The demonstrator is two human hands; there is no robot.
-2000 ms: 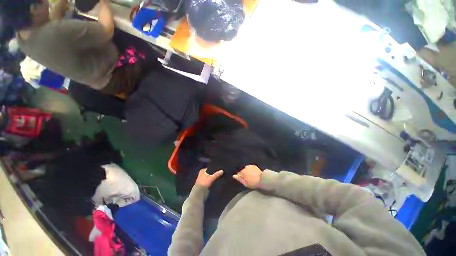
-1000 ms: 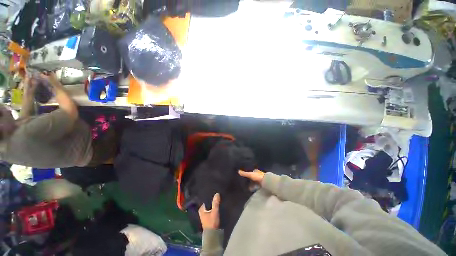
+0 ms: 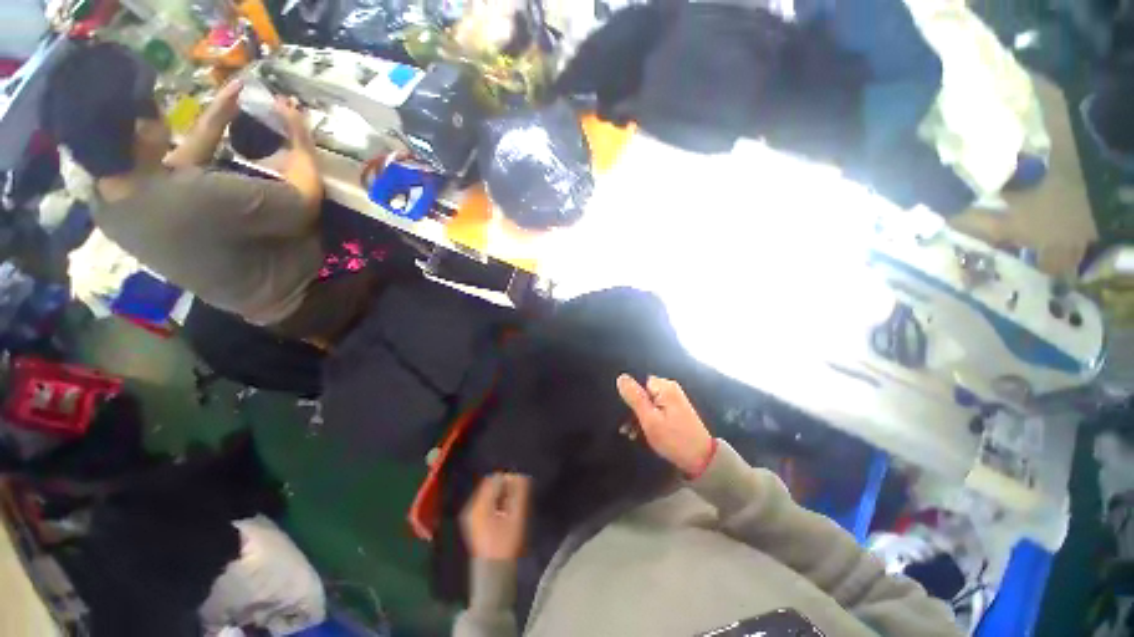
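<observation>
A black garment (image 3: 572,386) spreads in front of me, over the orange basket (image 3: 435,479) and up against the table's near edge. My right hand (image 3: 665,423), bare with a red band at the wrist, is closed on the cloth at its right side. My left hand (image 3: 495,513), slightly blurred, is curled on the cloth lower left. The black folds merge, so the garment's shape cannot be told. Most of the basket is hidden beneath it.
Dark-handled shears (image 3: 898,336) lie by the white sewing machine (image 3: 1020,317). A plastic-wrapped black bundle (image 3: 535,168) sits on the glaring table (image 3: 746,249). A person (image 3: 212,237) works at the left. Cloth piles (image 3: 734,75) lie beyond the table.
The black cloth has risen and spread toward the table, covering more of the basket. My right hand has moved up and closed; my left hand has curled. The view has turned.
</observation>
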